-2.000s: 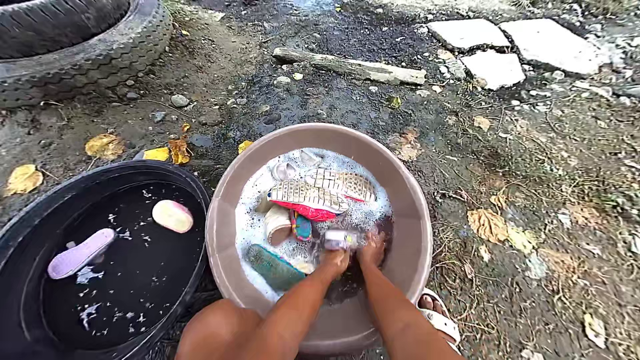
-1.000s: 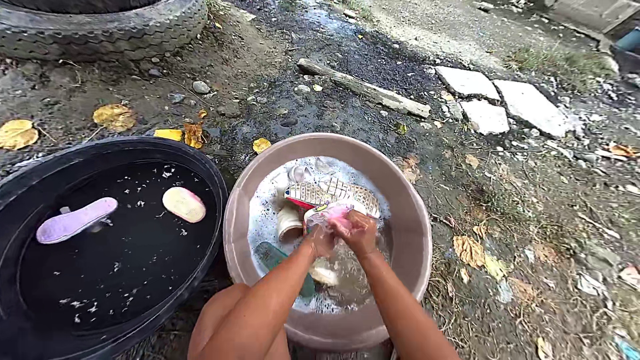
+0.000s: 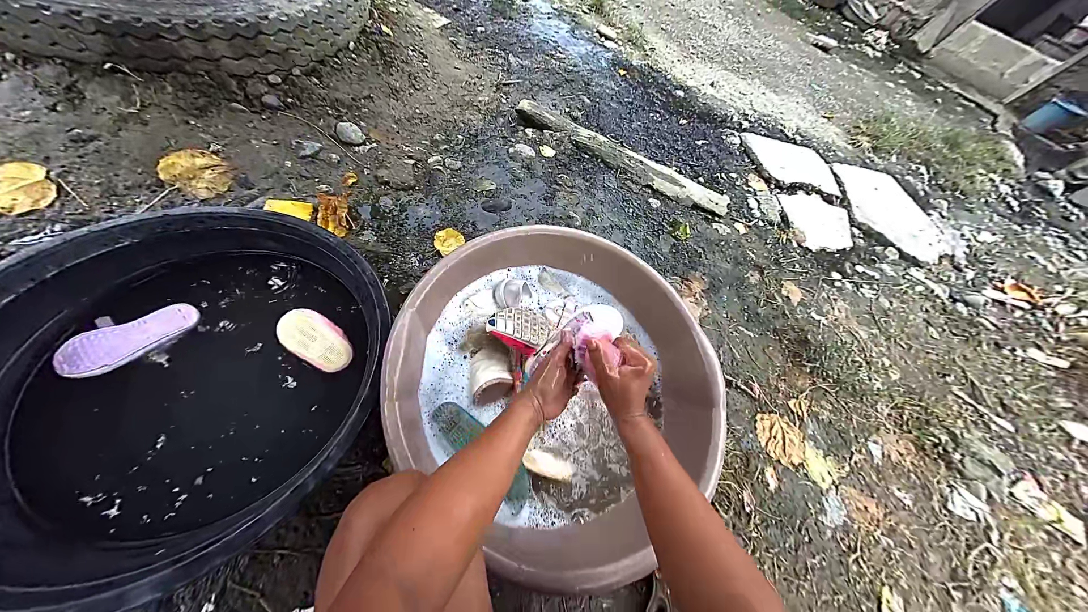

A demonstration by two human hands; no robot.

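Note:
Both hands are over a brown plastic basin (image 3: 693, 425) of soapy water. My left hand (image 3: 552, 378) grips a wet shoe, mostly hidden by the fingers. My right hand (image 3: 622, 374) holds a bunched pink scrubber or cloth (image 3: 597, 342) against it. Left of my hands lies a shoe with a cream patterned sole (image 3: 520, 327) and red edge. A beige shoe (image 3: 491, 374), a teal sole (image 3: 457, 425), a white shoe (image 3: 602, 318) and a pale piece (image 3: 548, 465) lie in the suds.
A black tub (image 3: 374, 340) of dark water stands at the left, with a lilac shoe sole (image 3: 127, 340) and a cream sole with pink edge (image 3: 314, 340) floating in it. Beyond are a tire (image 3: 187, 42), a wooden stick (image 3: 625, 157) and broken white slabs (image 3: 888, 212) on muddy ground.
Two seconds ago both hands were lower in the basin, at a whitish item. They are now raised, with pink material between them. The patterned soles beside them are more covered by the hands.

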